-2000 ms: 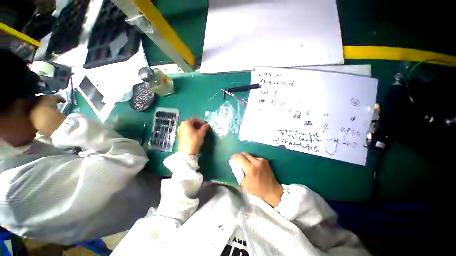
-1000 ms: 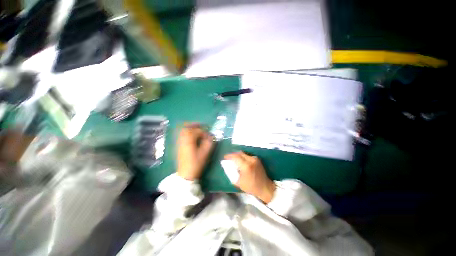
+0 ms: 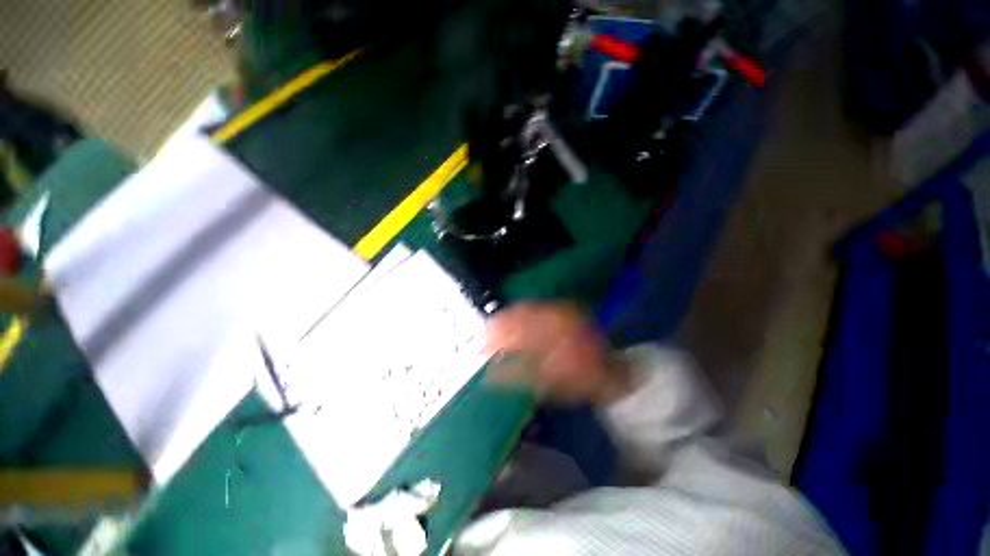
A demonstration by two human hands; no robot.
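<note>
My right hand (image 3: 554, 350) is blurred, at the right edge of the handwritten paper sheet (image 3: 380, 380). Whether it touches the sheet or holds anything cannot be told. My left hand is out of view. A crumpled white wad (image 3: 393, 523) lies on the green mat at the sheet's lower corner, cut off by the bottom edge. A dark pen-like tool (image 3: 271, 375) lies at the sheet's left corner.
A large blank white sheet (image 3: 195, 282) lies to the left. A dark fixture with metal parts (image 3: 556, 147) stands beyond my hand. Red handles (image 3: 616, 47) show at the top. Blue shelving (image 3: 879, 369) stands across the aisle at right.
The view has swung to the right. My right hand has moved from the front of the mat to the paper's right edge. My left hand and the black-part tray have left the view.
</note>
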